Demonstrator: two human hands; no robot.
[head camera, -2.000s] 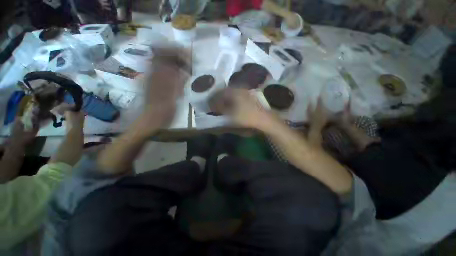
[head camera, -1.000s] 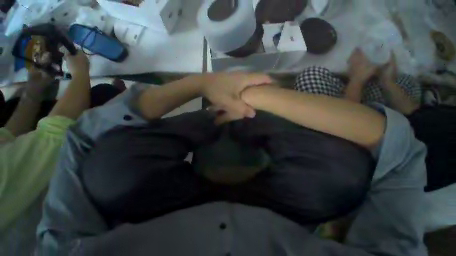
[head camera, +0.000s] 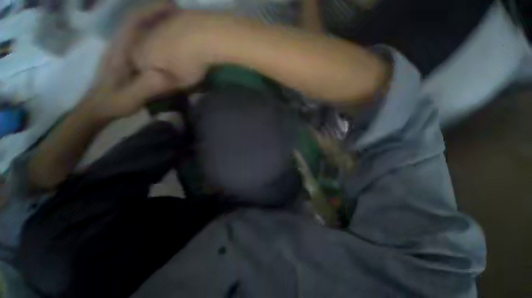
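The whole view is blurred. My left hand (head camera: 116, 96) and my right hand (head camera: 169, 49) are together at the upper left, touching and partly overlapping, over the edge of the white-topped table (head camera: 76, 73). My right forearm crosses the top of the view. No object shows in either hand, but the fingers are too blurred to read.
A blue thing (head camera: 10, 119) lies at the left edge. Blurred grey shapes (head camera: 55, 29) are on the table at the upper left. My dark-trousered legs fill the lower left. A green and multicoloured thing (head camera: 329, 201) is beside my thigh.
The view has swung right and down, so the table now shows only at the upper left. My hands, first apart over the table, came together and are still touching.
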